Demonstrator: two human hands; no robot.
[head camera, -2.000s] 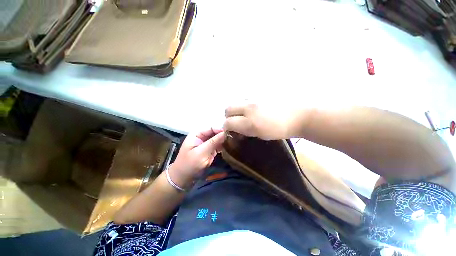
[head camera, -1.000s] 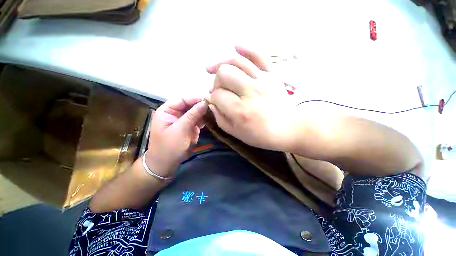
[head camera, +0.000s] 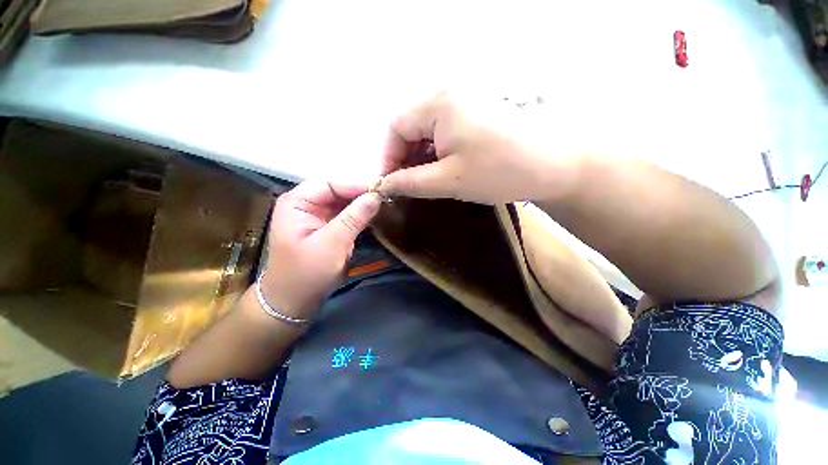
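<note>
A floppy brown bag body (head camera: 445, 238) lies at the table edge and over my lap, its long edge slanting down to the right. My left hand (head camera: 318, 232) pinches the bag's upper left corner between thumb and fingertips. A tiny tan end piece (head camera: 378, 186) shows at that corner, between the fingertips of both hands. My right hand (head camera: 454, 154) comes over the bag from the right, with thumb and bent fingers closed at the same corner. Whether it holds a tool is hidden.
A red case (head camera: 680, 49) lies at the table's back right. A dark cord with a red piece (head camera: 805, 187) is at the right. Stacked brown bags (head camera: 145, 20) are at the back left. An open cardboard box (head camera: 195, 263) stands below the white table (head camera: 300, 100) at left.
Since one second ago my right hand has turned, its raised fingers now bent in at the corner. The red-tipped thing beside it is now out of sight. Earlier, the view shifted.
</note>
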